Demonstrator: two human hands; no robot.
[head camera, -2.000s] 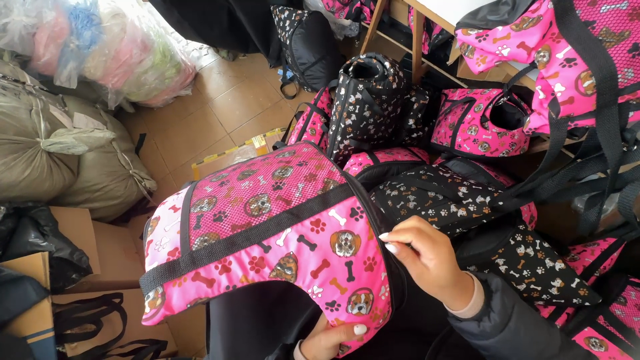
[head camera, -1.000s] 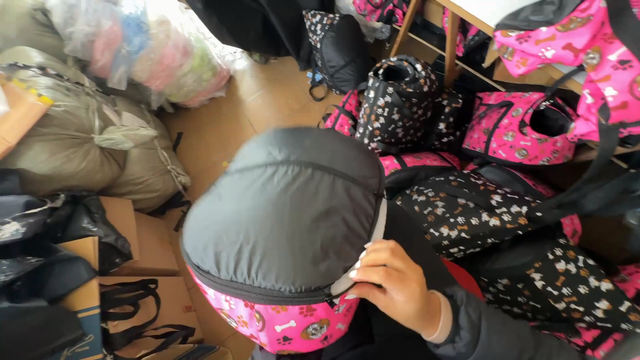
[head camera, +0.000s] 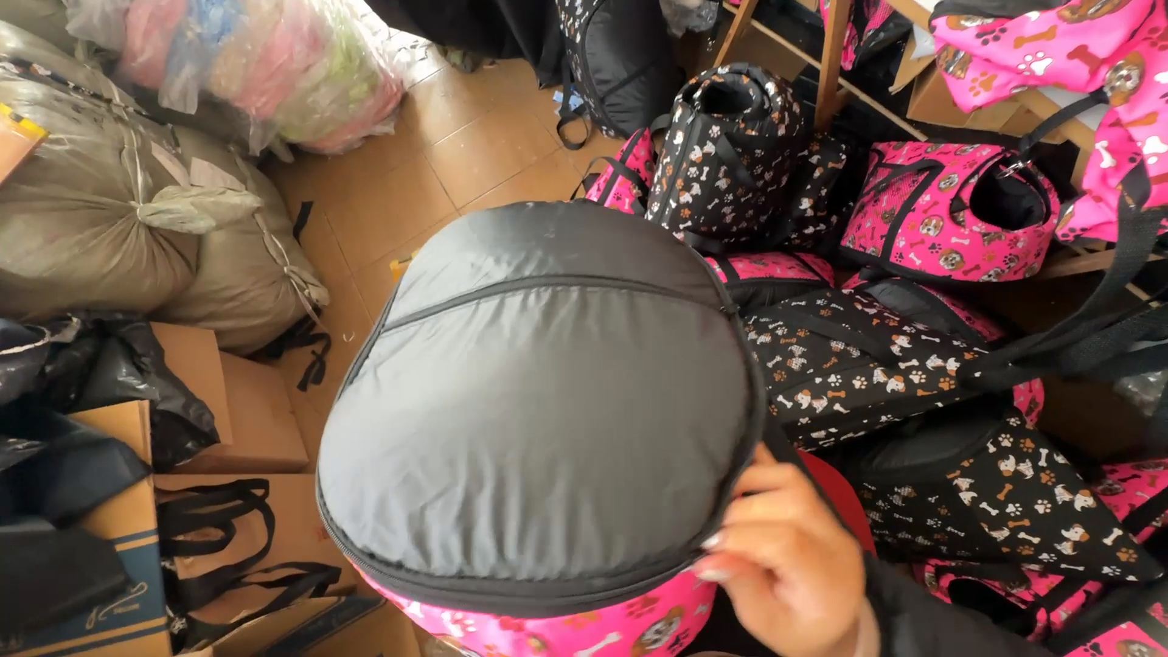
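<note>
A pink pet carrier bag (head camera: 566, 630) with dog-face, bone and paw prints is tilted in front of me. Its padded black fabric base (head camera: 547, 429) faces up, with a seam across it and a black zipper (head camera: 511, 602) around the rim. At the right end of that rim, my right hand (head camera: 789, 557) pinches the edge between thumb and fingers. Whether it holds a zipper pull cannot be told. My left hand is not visible; the bag may be covering it.
Black printed carriers (head camera: 721, 155) and a pink carrier (head camera: 949, 214) lie at the right. Tied sacks (head camera: 100, 192) and plastic-wrapped bundles (head camera: 265, 64) stand at the left. Cardboard boxes (head camera: 255, 411) hold black straps (head camera: 214, 529). Tiled floor (head camera: 474, 137) shows behind the bag.
The bag has turned from its pink printed mesh side to its black base. My left hand, seen under the bag two seconds ago, is out of sight. My right hand has stayed at the bag's right edge.
</note>
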